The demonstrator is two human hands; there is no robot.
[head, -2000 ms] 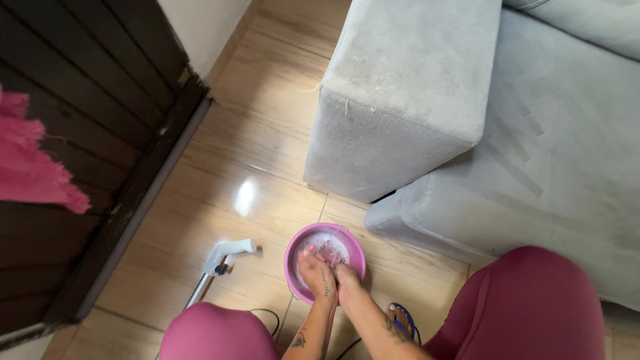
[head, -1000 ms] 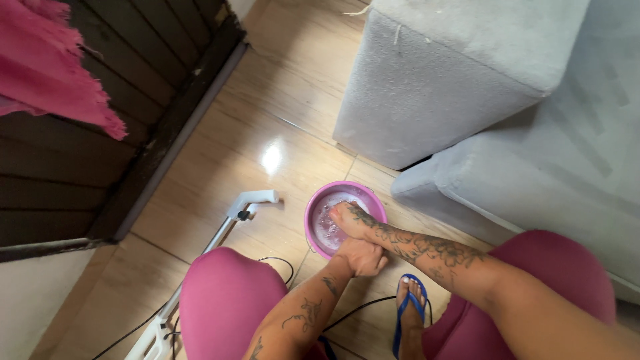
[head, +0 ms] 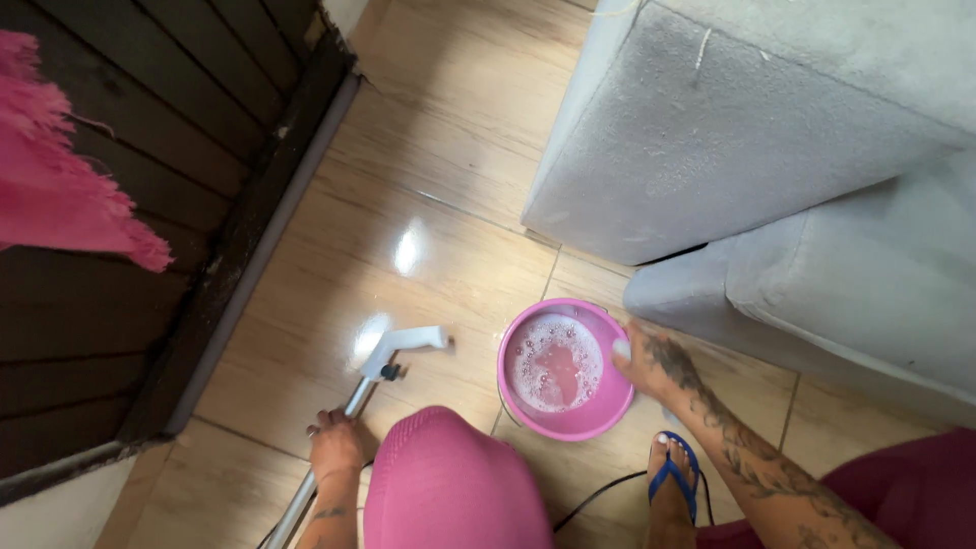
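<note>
A pink bucket [head: 566,369] of foamy water stands on the floor between my knees and the sofa. My right hand [head: 648,362] is at the bucket's right rim, with its thumb over the edge and the other fingers partly hidden outside. Near my left knee, my left hand [head: 335,446] is at the metal tube [head: 301,496] of a wand with a pale angled plastic end [head: 408,339]. Its fingers lie at the tube, but whether they are closed round it is unclear.
A grey upholstered sofa [head: 648,152] fills the right side. On the left are a dark slatted door [head: 175,114] and a hanging pink frayed cloth [head: 61,168]. A black cable [head: 598,499] runs over the tiled floor by my foot in a blue flip-flop [head: 672,476].
Both hands have come out of the bucket area where they were together. My left hand has moved left to the wand's tube, and my right hand to the bucket's right rim.
</note>
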